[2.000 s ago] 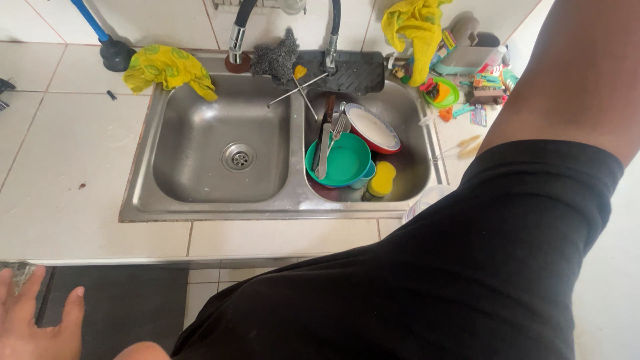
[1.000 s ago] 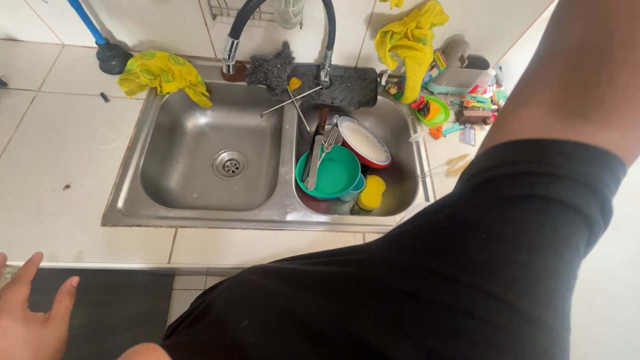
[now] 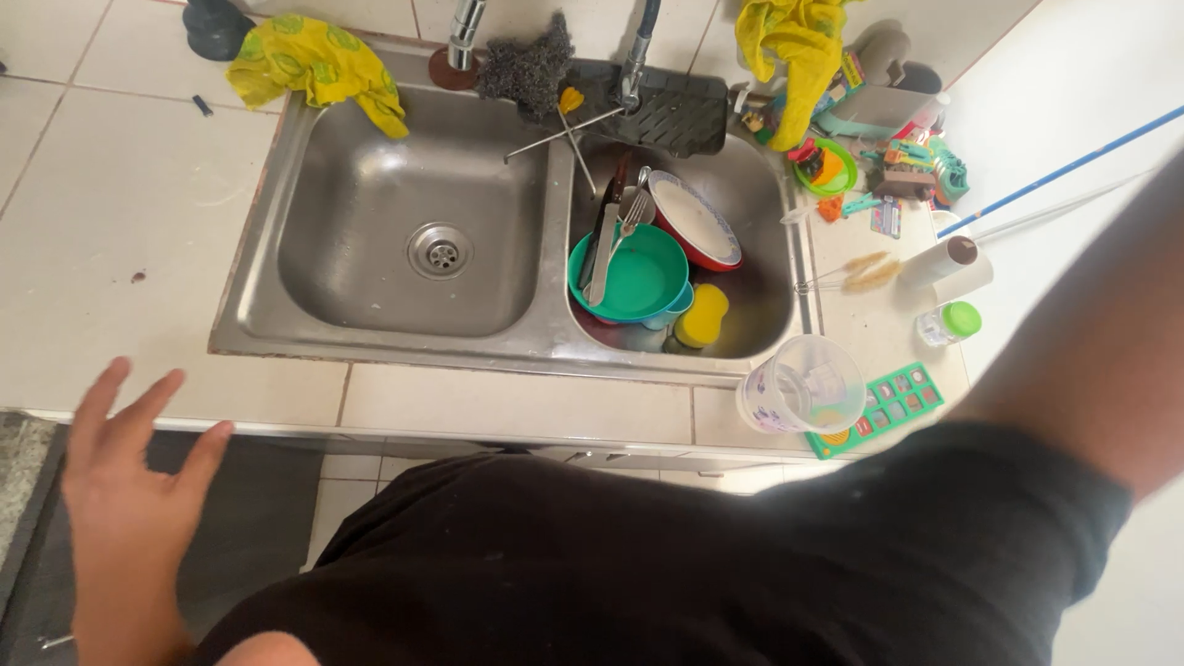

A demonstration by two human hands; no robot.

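My left hand [image 3: 139, 462] is raised with fingers apart in front of the counter's front edge, holding nothing. My right arm reaches up past the right edge of the view, and its hand is out of sight. A double stainless-steel sink [image 3: 550, 356] lies ahead. Its right basin holds a green plastic bowl [image 3: 647, 273] with a knife [image 3: 603, 254] and a fork [image 3: 632, 217] across it, a white plate [image 3: 694, 217] tilted on a red dish, and a yellow sponge [image 3: 703, 316]. The left basin [image 3: 370, 222] shows its drain and no dishes.
Yellow cloths [image 3: 319, 69] hang by the sink's left corner and at the back right. A clear plastic container [image 3: 802, 384] stands beside a green tray-like card [image 3: 893, 407]. A green-lidded jar [image 3: 948, 324], cardboard tubes [image 3: 939, 261] and small items line the right counter. Faucets and a scouring pad [image 3: 529, 65] are behind.
The view has shifted, bringing the clear container, jar and tubes on the right into sight. My left hand has risen into fuller view, still empty. The dishes have not moved.
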